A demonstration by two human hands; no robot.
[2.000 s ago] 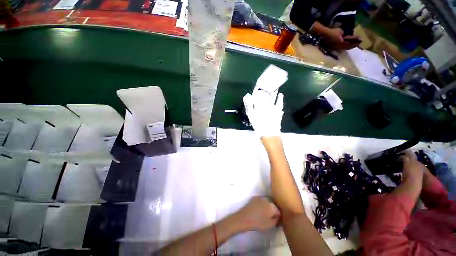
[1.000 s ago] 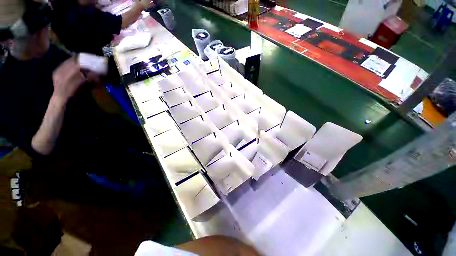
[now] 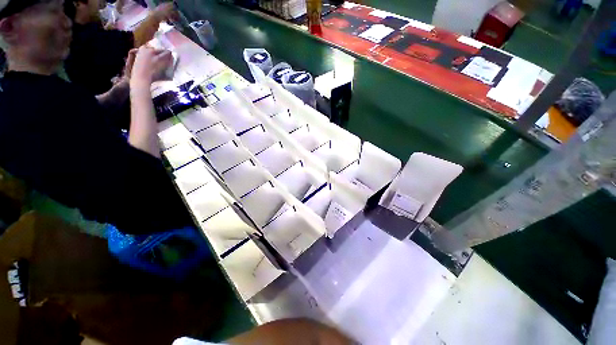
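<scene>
Open white-lined retail boxes (image 3: 277, 159) stand in a packed block on the bench, their white flaps raised and overlapping. One box (image 3: 406, 204) with a tall flap and a printed label inside stands at the block's right end, beside the belt. A bare forearm shows at the bottom edge, mostly cut off. White material like my glove, probably my right hand (image 3: 194, 341), shows at its left end. Its fingers and anything in them are hidden. My left hand is not seen.
A slanted wrapped post (image 3: 533, 192) stands right of the end box. The green belt (image 3: 398, 121) runs behind the boxes. Wrapped items (image 3: 290, 79) sit on it. A person in black (image 3: 74, 148) is at the left. A pale object (image 3: 604, 306) is cut off at the right edge.
The view has swung left since the oldest frame, then shifted slightly. The white material at the bottom has sunk further out of view. The person at left has moved a hand away from the face.
</scene>
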